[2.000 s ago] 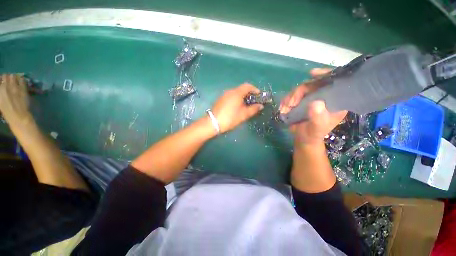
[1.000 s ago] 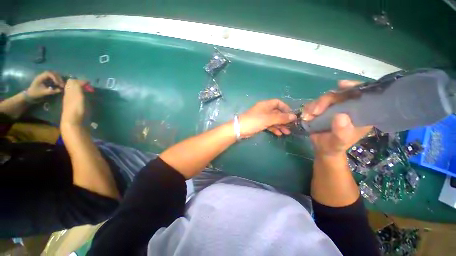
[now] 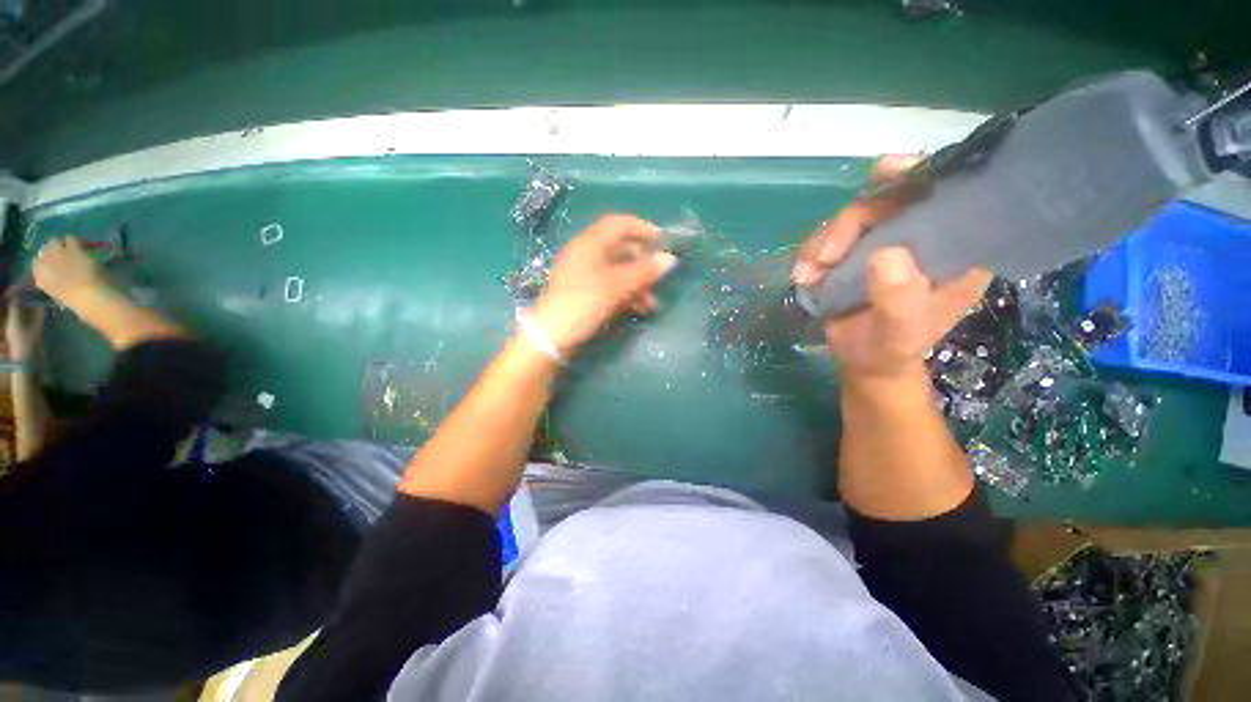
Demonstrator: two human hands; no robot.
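Observation:
My right hand (image 3: pixel 892 295) is closed around a large grey electric screwdriver (image 3: pixel 1029 185), its nose pointing down-left; the bit is hidden or too small to tell. My left hand (image 3: pixel 604 285), with a white wristband, is left of the tool nose, apart from it. A blurred silvery piece (image 3: pixel 682 233), apparently a circuit board, is at its fingertips. One circuit board (image 3: pixel 539 198) lies on the green mat beyond my left hand; another (image 3: pixel 527 280) is partly covered by that hand. A pile of circuit boards (image 3: pixel 1036 391) lies right of my right forearm. Tiny silvery specks lie between my hands.
A blue bin (image 3: pixel 1118 288) with fine silvery pieces is at the right. A cardboard box (image 3: pixel 1225 617) of dark parts is at the lower right. A neighbouring worker's hand (image 3: pixel 76 274) and dark sleeve are at the left. White outlines (image 3: pixel 294 289) lie on the mat. A white strip (image 3: pixel 549 130) crosses behind.
My left hand has pulled back leftward from the screwdriver's nose, where it was a second ago. My right hand still holds the screwdriver. The neighbour's hands have moved apart, and the view has shifted.

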